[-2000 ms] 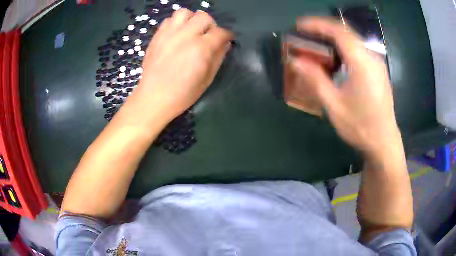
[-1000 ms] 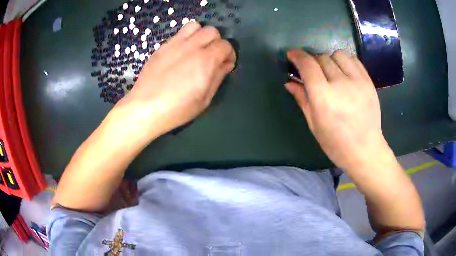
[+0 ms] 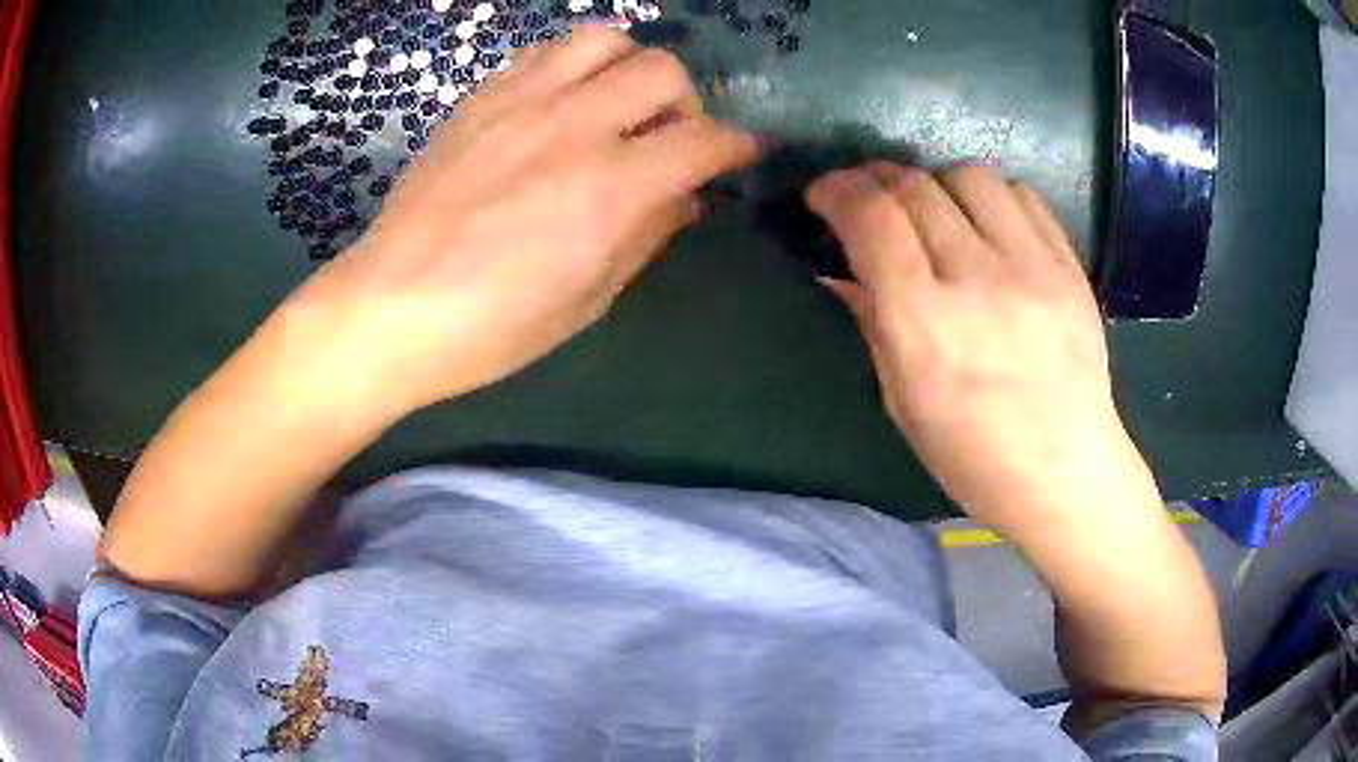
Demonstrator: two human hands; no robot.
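Observation:
My right hand is bare, with its fingers curled down around the edge of a dark phone body. Most of that body is hidden under the fingers, and it is blurred. My left hand is to its left, palm down, thumb and index finger stretched towards the body. A dark spot shows by its fingertips, but whether it holds a piece cannot be told. A loose pile of small round pieces, mostly black, some white, lies left of and beyond my left hand, partly covered by it.
A glossy black smartphone lies at the right on the dark green mat. Red stacked foam trays stand at the left edge. A few round pieces lie at the top middle. A pale surface shows at the far right.
The copper body seen in my right hand at first now shows only as a dark edge. My hands have come closer together. The view has shifted, moving the pile upward and the trays further out left.

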